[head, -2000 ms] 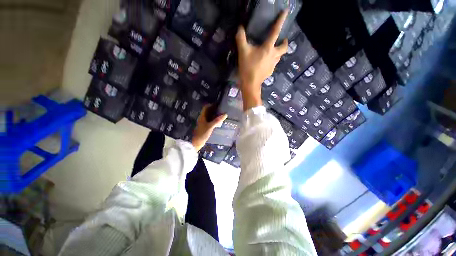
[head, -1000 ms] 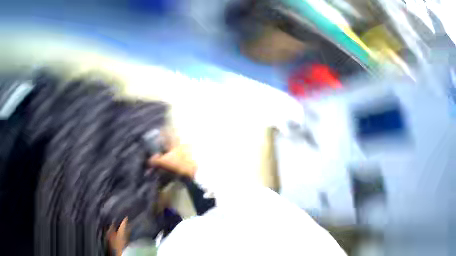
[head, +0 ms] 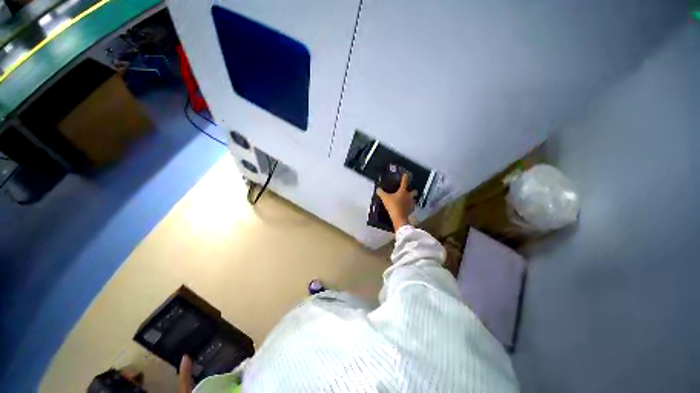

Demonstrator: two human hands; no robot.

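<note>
My right hand (head: 397,203) grips a small black product box (head: 392,179) by the low infeed opening (head: 361,150) in the white machine panel. A dark ledge shows below the opening, beside the hand. My left hand (head: 186,374) is at the bottom left, mostly cut off or hidden by my sleeve; one finger shows against the edge of some black boxes (head: 180,330). Whether it holds them cannot be told.
The white packaging machine (head: 430,69) has a blue window. A black cable (head: 265,184) hangs by round fittings. A clear bulging bag (head: 543,197) and a pale flat panel (head: 491,284) lie right. A brown carton (head: 107,123) stands left, below the green line (head: 46,57).
The view has turned from the large black box stack to the white machine. My right hand has moved from the stack to the opening with a box. My left hand is now at the bottom left.
</note>
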